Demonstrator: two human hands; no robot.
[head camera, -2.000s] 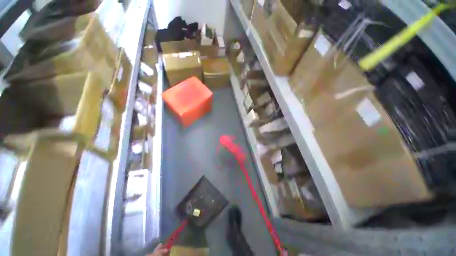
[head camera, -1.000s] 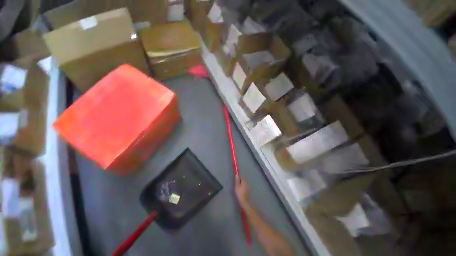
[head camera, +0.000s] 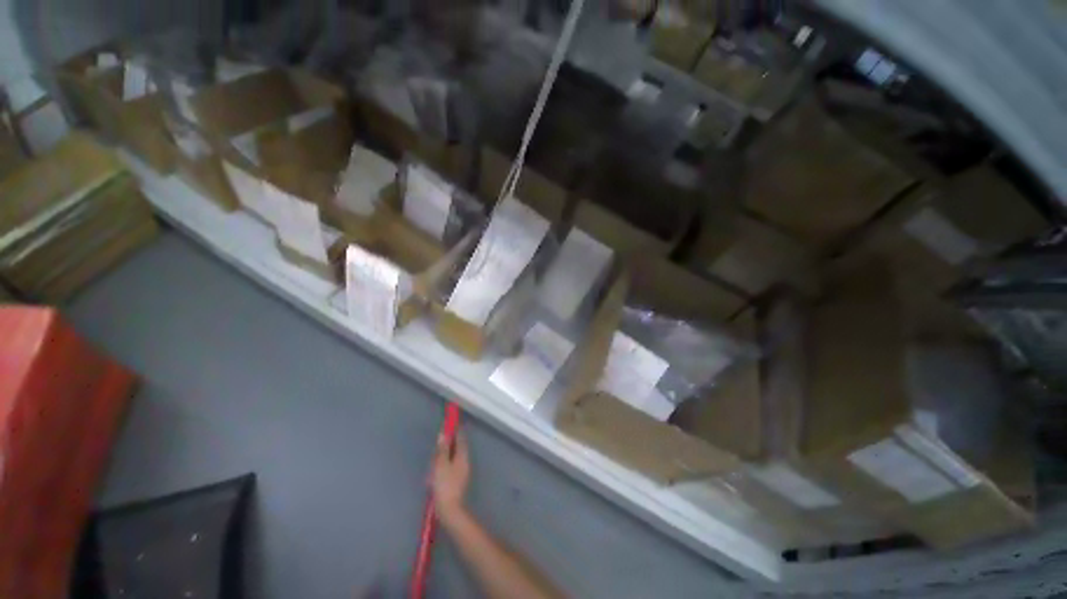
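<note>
My right hand (head camera: 452, 468) is bare and closed around the red broom handle (head camera: 426, 544) at lower centre. The handle's upper end meets the pale bottom shelf edge, and the broom head is not visible. The black dustpan (head camera: 170, 544) lies on the grey floor at lower left, cut off by the bottom edge, with a few small specks in it. Its handle is out of the picture. My left hand is not in view.
An orange-red wrapped carton (head camera: 53, 456) stands at the left edge beside the dustpan. A brown carton (head camera: 70, 222) is behind it. The pale shelf beam (head camera: 515, 427) runs diagonally across. Open cardboard bins (head camera: 655, 439) with white labels and clear plastic stand on the shelf.
The view has turned right towards the bottom shelf. The dustpan and orange-red carton have shifted to the left edge. The broom head, seen by the far shelf end before, is now out of sight.
</note>
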